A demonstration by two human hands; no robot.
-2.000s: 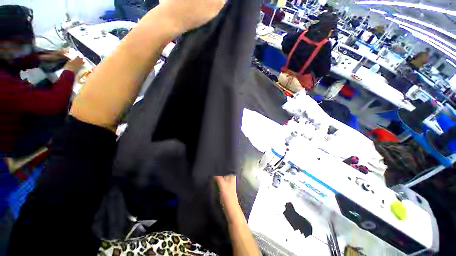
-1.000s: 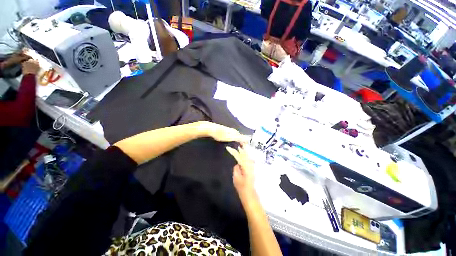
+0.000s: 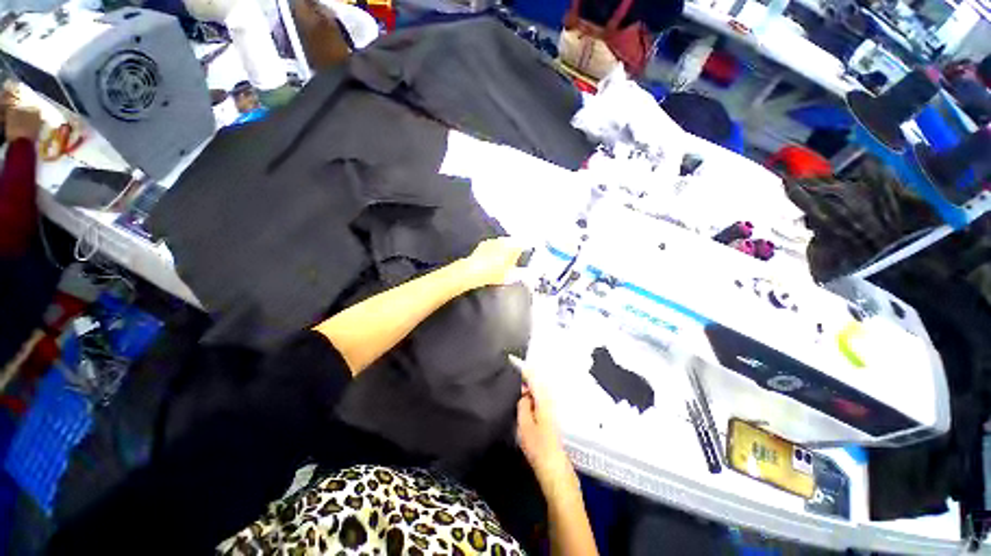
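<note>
A large dark grey garment (image 3: 293, 206) lies over the left of the white table and hangs toward the lap. My left hand (image 3: 498, 262) holds the garment's edge close to the needle area of the sewing machine (image 3: 695, 315). My right hand (image 3: 530, 407) is lower, at the garment's right edge, with fingers together and pinching the cloth edge; the fingertips are small and slightly blurred. The presser foot and needle are not clear in the glare. A small black jagged-edged piece (image 3: 622, 379) lies flat right of the needle area.
Thin dark tools (image 3: 704, 421) and a yellow-gold phone (image 3: 769, 457) lie near the table's front edge. A neighbour's grey-white machine (image 3: 130, 81) stands at upper left, with a person's sleeve (image 3: 16, 190) beside it. Maroon spools (image 3: 744, 239) are behind the head. Blue crates (image 3: 65, 434) are below left.
The raised garment was lowered onto the table, and both hands came to its edge near the needle. Since then my right hand has moved down, away from my left. The view has shifted.
</note>
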